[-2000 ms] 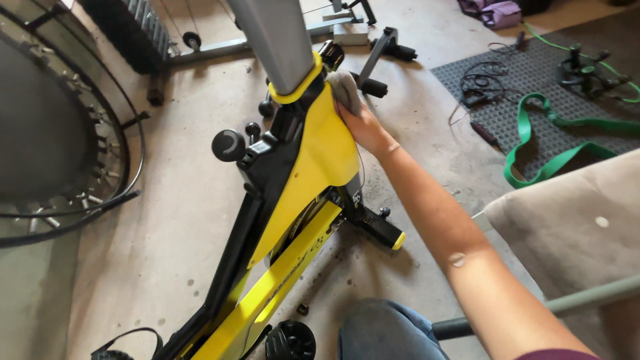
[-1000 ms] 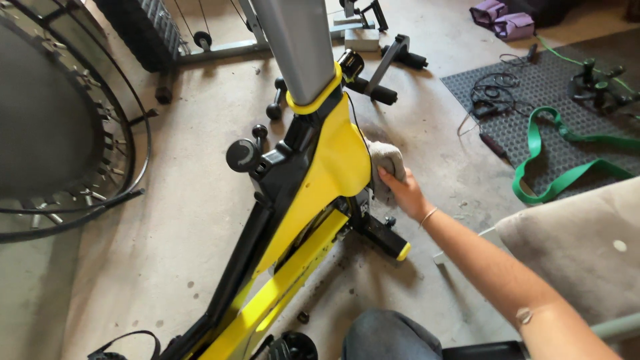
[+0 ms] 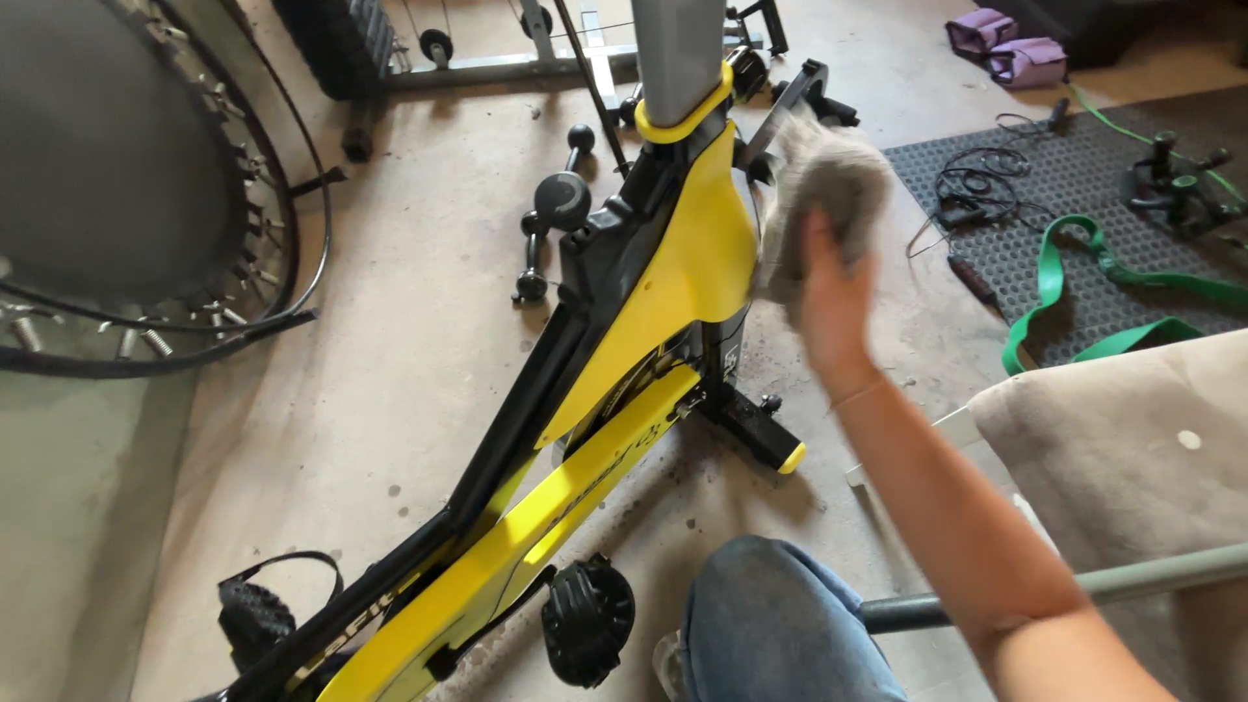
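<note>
My right hand grips a bunched grey cloth, both blurred, just right of the yellow shroud of an exercise bike; whether the cloth touches it I cannot tell. Above the shroud rises the bike's grey post with a yellow collar at its base. A round black knob sticks out on the left side. The yellow lower guard slants down to the left, beside a black pedal. My left hand is out of view.
A small trampoline stands at the left. Dumbbells lie on the floor behind the bike. At right are a dark textured mat with a green band, a cushioned bench and purple weights. My jeans-covered knee is bottom centre.
Two seconds ago my right hand held the cloth against the upper shroud; a second ago it was lower on the shroud's right edge. Now hand and cloth are higher and blurred.
</note>
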